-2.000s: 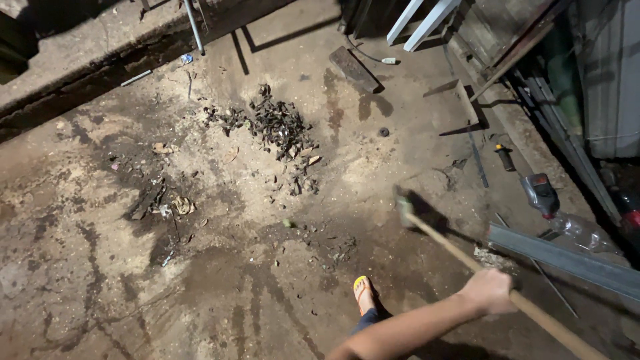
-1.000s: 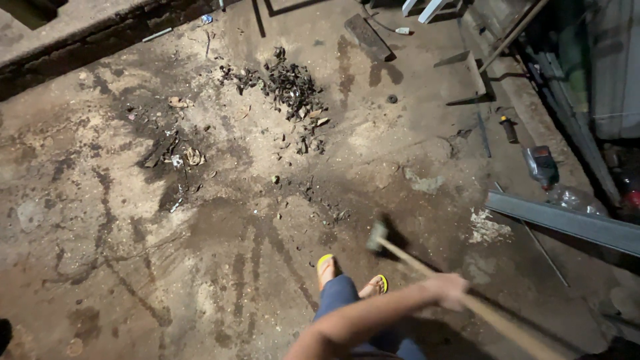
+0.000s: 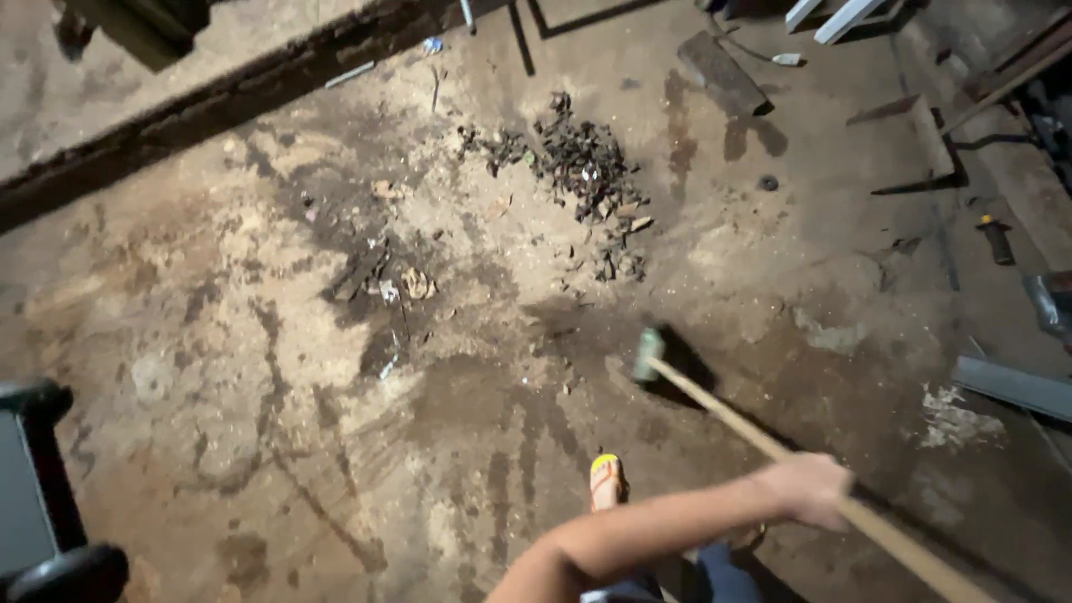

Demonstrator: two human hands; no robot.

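My left hand (image 3: pixel 808 492) is closed around the wooden handle of a broom (image 3: pixel 649 356), its forearm crossing above my feet from the lower left. The broom's greenish head rests on the stained floor, ahead and to the left of the hand, while the handle runs out of view at the lower right. My right hand is out of view. Beyond the broom head lies a heap of dark dry leaves and debris (image 3: pixel 586 159). More scattered litter (image 3: pixel 389 289), with pale scraps among it, lies to the left. One foot in a yellow-edged flip-flop (image 3: pixel 606 481) shows below the broom head.
A metal dustpan (image 3: pixel 934 138) lies at the upper right, near a block (image 3: pixel 722 71) and a cable end (image 3: pixel 787 59). A black and yellow tool (image 3: pixel 997 240) and a grey metal bar (image 3: pixel 1013 387) lie at right. A dark-framed object (image 3: pixel 38 494) stands lower left; a raised ledge (image 3: pixel 193 105) crosses the upper left.
The broom head has moved left across the floor relative to the leaf heap, with my left hand still on the handle. The view has shifted, bringing the dark-framed object into sight at left.
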